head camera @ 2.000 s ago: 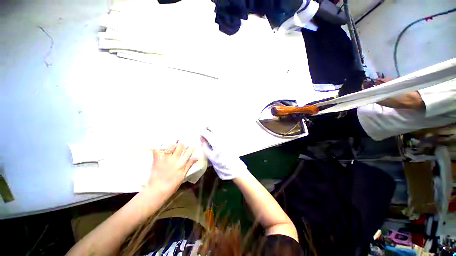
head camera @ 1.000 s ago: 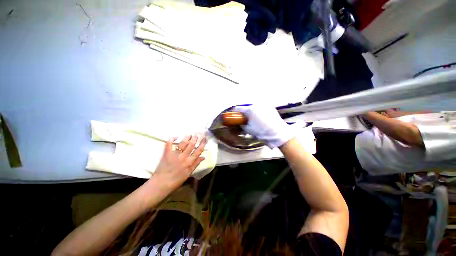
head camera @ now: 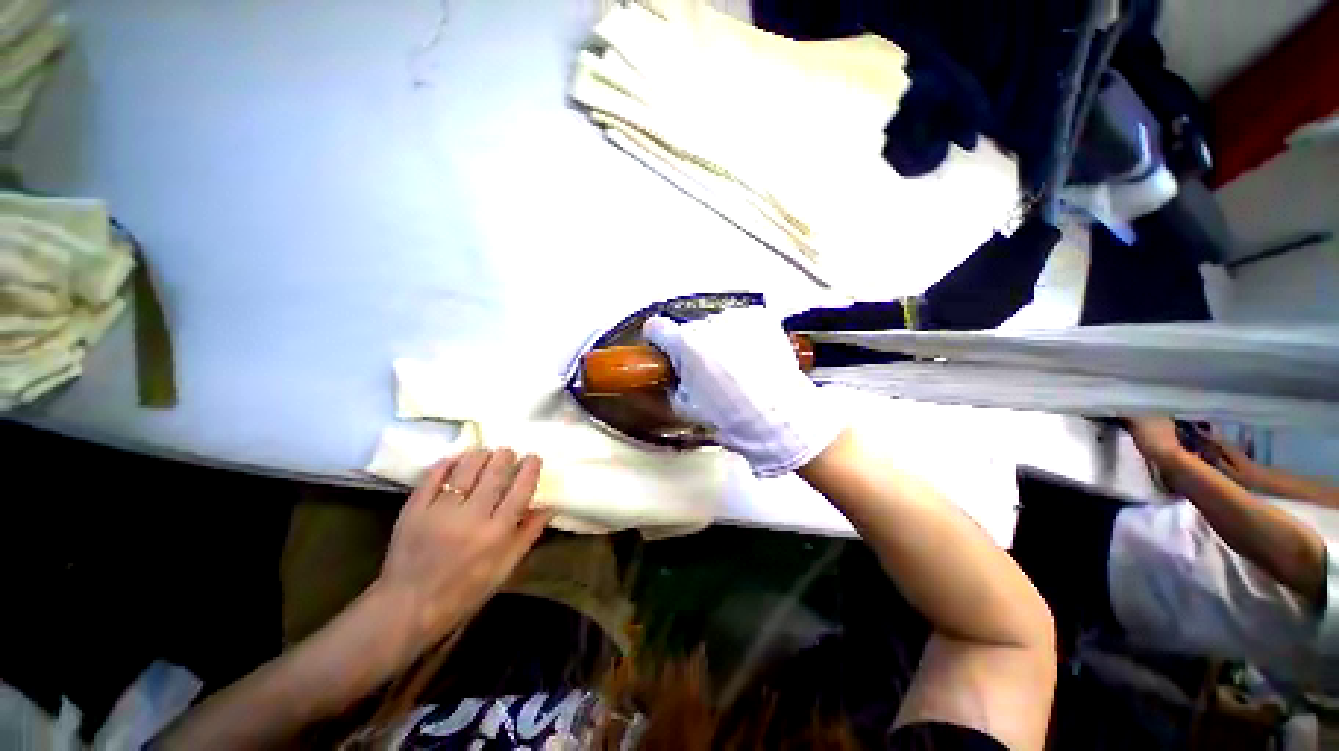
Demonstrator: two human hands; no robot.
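Observation:
A cream fabric piece lies along the table's near edge, with two narrow ends pointing left. My left hand, bare with a ring, lies with its fingers flat on the piece near its left end. My right hand, in a white glove, grips the orange-brown handle of the steam iron. The iron's pointed sole faces left and sits over the piece's upper edge; the cloth under it is hidden.
A pressed stack lies at the far side. Dark navy garments are behind it. A tied bundle with an olive-brown strip lies left. The pale iron hose runs right. Another person's arm is at right.
My right hand took hold of the iron between the earlier frames and has moved it left over the piece. My left hand has shifted toward the piece's left end. The view has shifted left.

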